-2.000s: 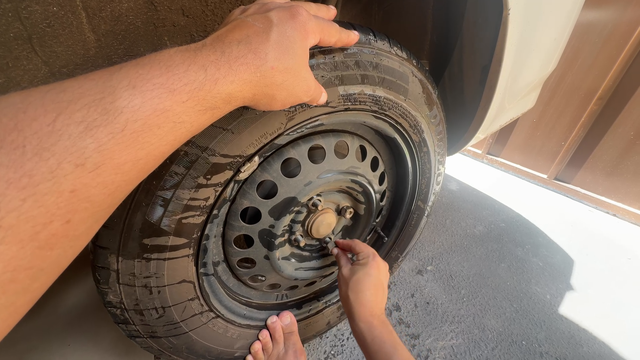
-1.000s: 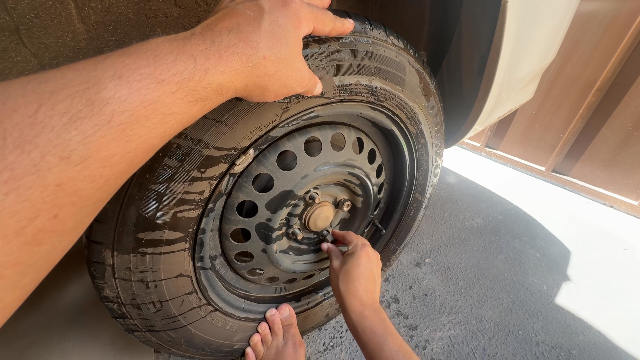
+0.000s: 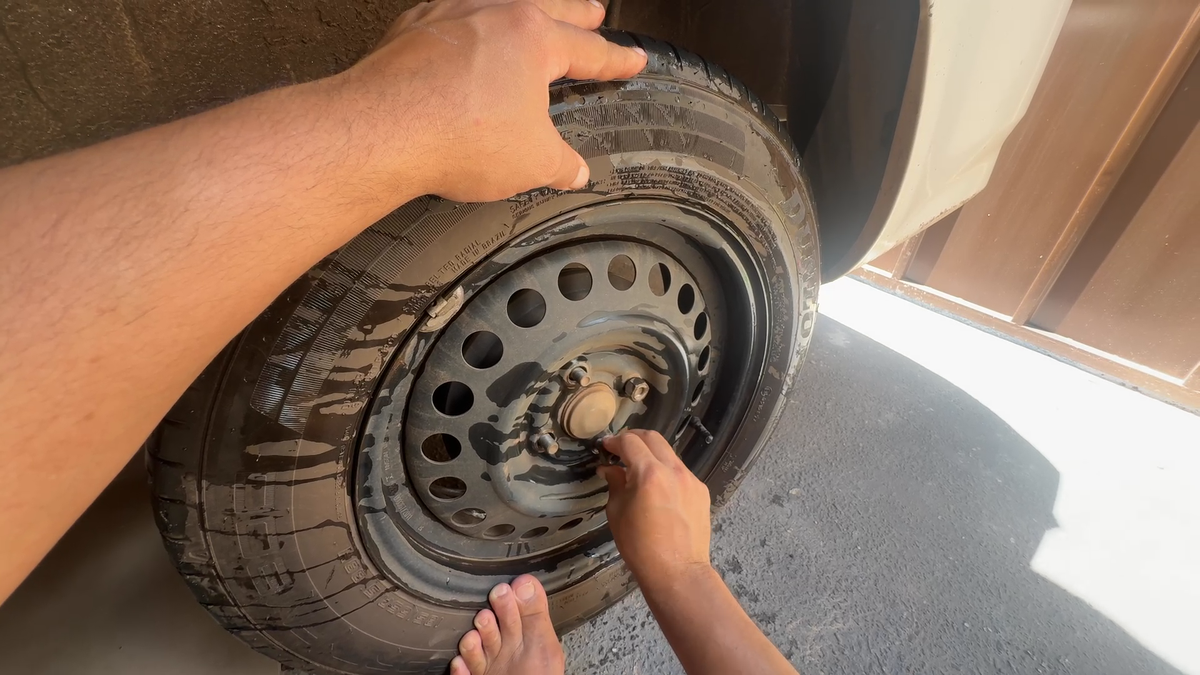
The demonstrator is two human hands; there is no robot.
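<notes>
A wet, dirty car tire (image 3: 309,469) on a black steel wheel rim (image 3: 506,375) fills the middle of the head view. My left hand (image 3: 497,94) rests over the top of the tire, fingers spread across tread and sidewall. My right hand (image 3: 656,497) is at the hub, thumb and fingertips pinching a small dark lug nut (image 3: 609,455) at the lower stud, mostly hidden by the fingers. Above it is the tan, rusty hub cap (image 3: 588,411). A lug nut (image 3: 637,389) sits at the upper right; metal studs (image 3: 577,375) show at the upper left and lower left.
A bare foot (image 3: 516,628) presses against the tire's lower edge. The muddy wheel well (image 3: 187,56) lies behind the tire. A white car body panel (image 3: 975,122) is at upper right, with a brown metal gate (image 3: 1116,187) beyond. Grey pavement (image 3: 862,497) lies at right, part sunlit.
My right hand's fingers have shifted their grip slightly at the lower stud. My left hand stays on top of the tire.
</notes>
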